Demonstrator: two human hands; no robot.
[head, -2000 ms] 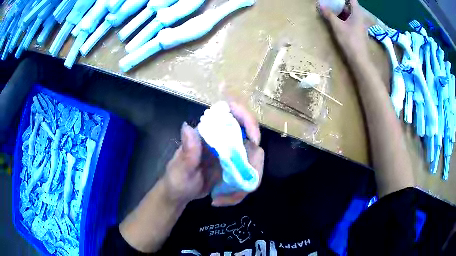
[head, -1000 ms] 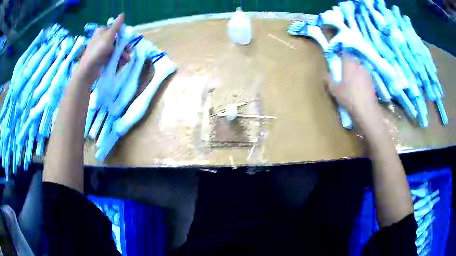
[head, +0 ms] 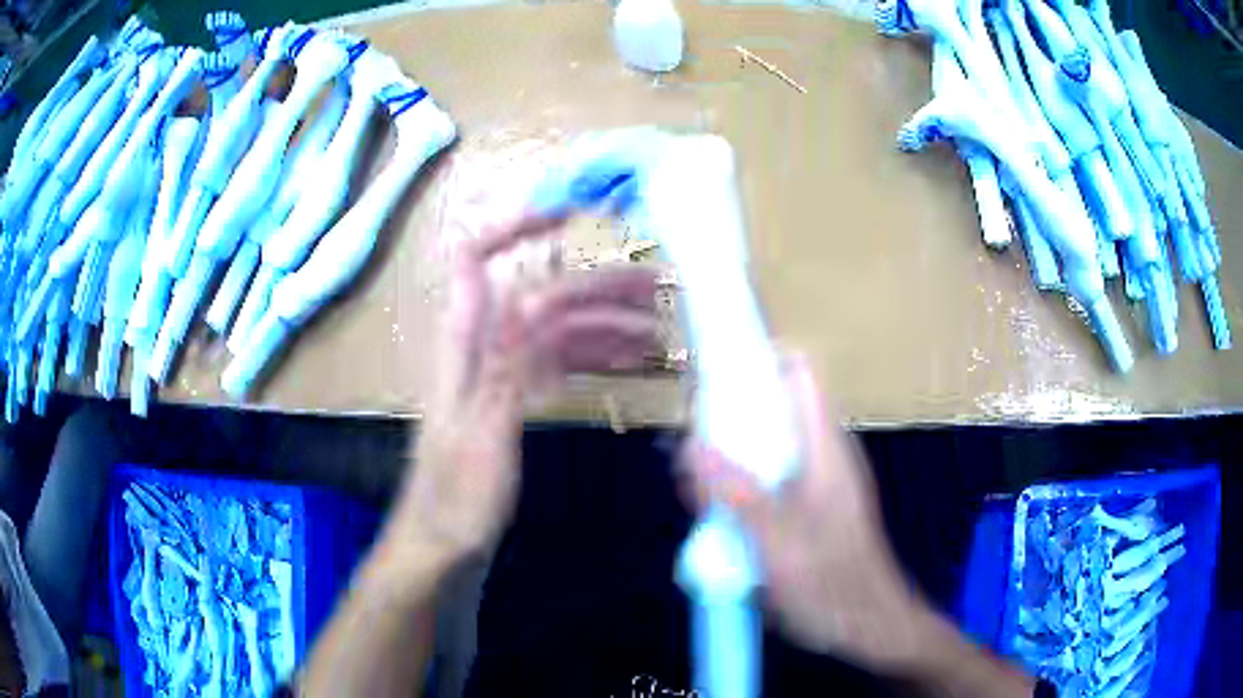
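Note:
My right hand is shut around the shaft of one white leg piece, just in front of the table edge. The leg stands nearly upright in view, with its foot end at the top, pointing left. A dark-blue strap shows on the foot; the foot is blurred. My left hand is blurred, with fingers apart, just below the foot and left of the shaft; it holds nothing that I can see. The glue pad lies mostly hidden behind my left hand and the leg.
A large fanned leg pile lies at the left, another leg pile at the right. A white squeeze bottle stands at the back, a thin stick beside it. Blue crates of pale pieces sit below the table, left and right.
My right hand has come from the right pile to the middle with a leg in it. My left hand has left the left pile and moved to the middle.

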